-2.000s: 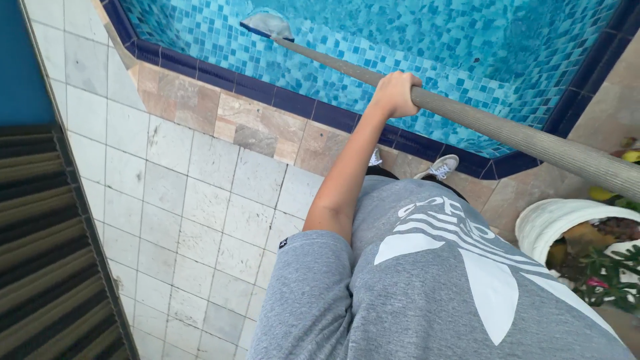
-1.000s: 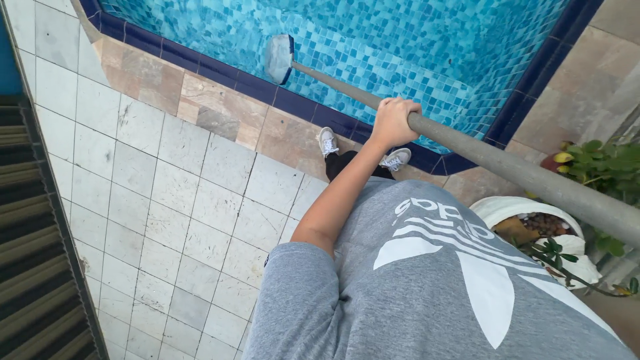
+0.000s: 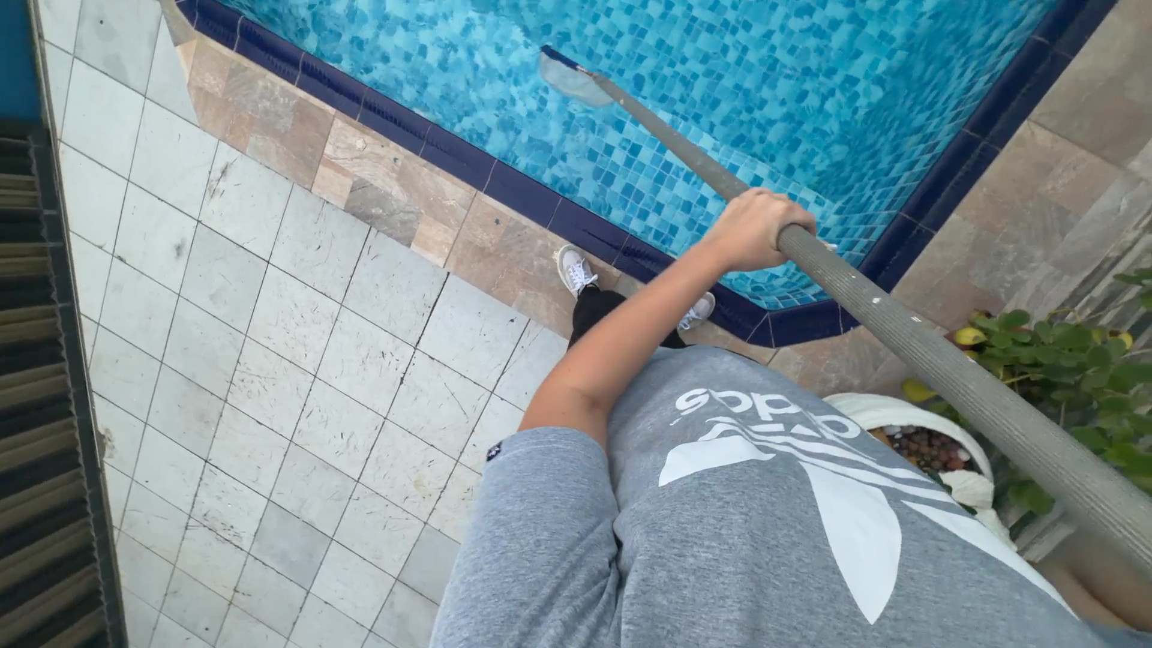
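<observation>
My left hand (image 3: 758,229) is closed around a long grey ribbed pole (image 3: 900,328), which runs from the lower right up over the pool. At the pole's far end is a skimmer net (image 3: 574,79) with a blue rim and pale mesh, at or just under the water of the blue-tiled pool (image 3: 630,171). The near part of the pole passes out at the right edge. My right hand is not in view; only a bit of forearm shows at the bottom right, below the pole.
Dark blue edge tiles (image 3: 454,155) and stone paving (image 3: 387,184) border the pool beside my shoes (image 3: 576,268). White floor tiles (image 3: 297,396) lie to the left, by a dark slatted structure (image 3: 49,387). At the right stand a white pot (image 3: 976,445) and a leafy plant (image 3: 1053,369).
The net has moved from close to the pool's edge to farther out over the water and to the right. My left hand has kept its hold on the pole.
</observation>
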